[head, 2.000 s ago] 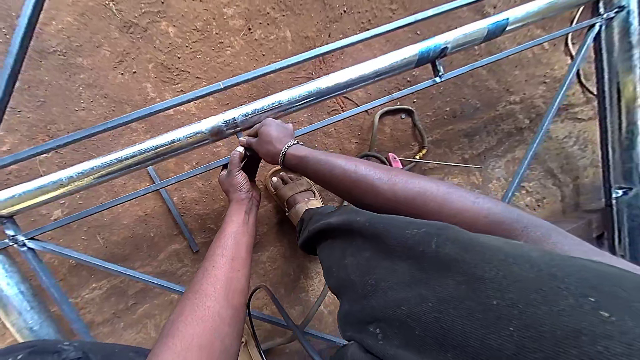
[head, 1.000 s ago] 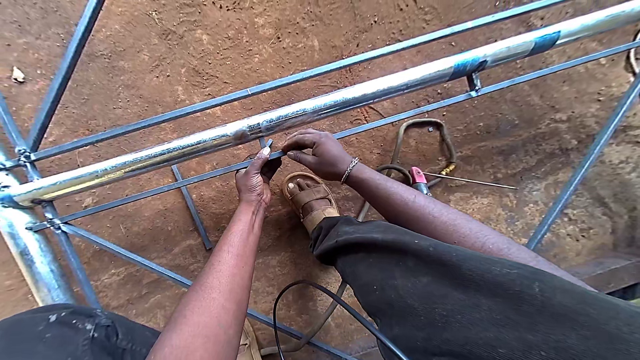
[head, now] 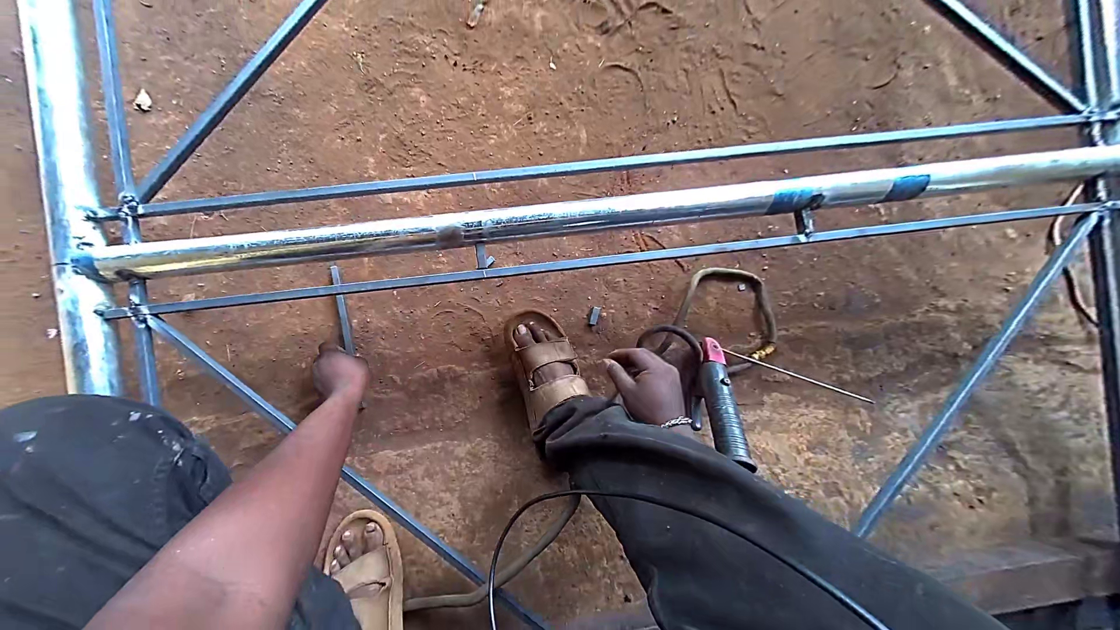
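Note:
My left hand (head: pixel 339 372) is at the loose square metal bar (head: pixel 343 315) on the ground, below the frame's lower thin bar (head: pixel 569 262); whether its fingers are closed on it is hidden. Beside my right knee, my right hand (head: pixel 649 385) has its fingers apart, with a bracelet at the wrist. Just right of it lies a welding electrode holder (head: pixel 726 411) with a black grip and pink head, a thin electrode (head: pixel 805 378) clamped in it. A short metal piece (head: pixel 482 255) stands between the round steel pipe (head: pixel 612 207) and the thin bar. Another small metal piece (head: pixel 594 316) lies on the soil.
The welded metal frame spans the view, with a thick pipe (head: pixel 74 210) at left and diagonal bars (head: pixel 971 385) at right. A cable (head: pixel 691 297) loops on the ground near the electrode holder. A black cable (head: pixel 630 495) crosses my right trouser leg. Both my sandalled feet are beneath the frame.
Both hands have left the middle of the pipe and thin bar. The left has moved down and left to the loose bar; the right has moved down and right, close to the electrode holder.

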